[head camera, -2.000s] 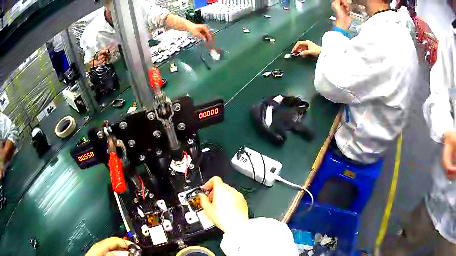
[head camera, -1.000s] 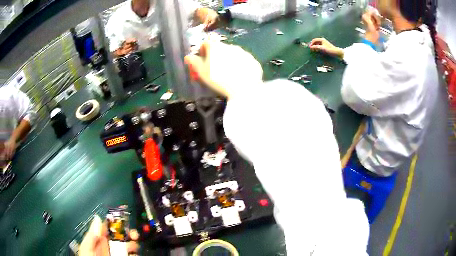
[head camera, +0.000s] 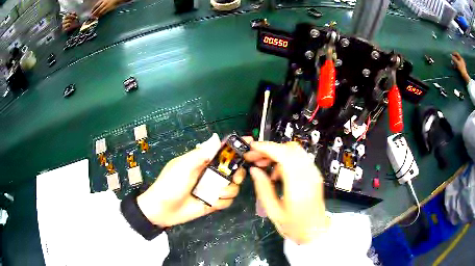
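My left hand (head camera: 179, 182) holds a black device housing (head camera: 238, 145) with an orange flex cable (head camera: 226, 158) and a whitish square display module (head camera: 211, 186) hanging from it. My right hand (head camera: 291, 187) has its fingertips at the housing's right edge; whether they grip it is unclear. A clear blister tray (head camera: 172, 124) behind my left hand holds several display modules (head camera: 140, 132) with orange tails. The black two-station fixture (head camera: 359, 62) stands at the right. Both red clamp handles (head camera: 326, 84) point down. A unit with a whitish square (head camera: 345, 178) sits in its right nest.
A white sheet (head camera: 65, 208) lies left of the tray. A pen-like tool (head camera: 265, 111) lies left of the fixture. A power strip (head camera: 402, 158) is at its right. Small black parts (head camera: 130, 83) lie farther back. Other people's hands (head camera: 104, 7) show at the top left and right.
The view has swung left. My right hand has left the right clamp handle, which now points down, and has come to the housing in my left hand. The right counter now shows different digits.
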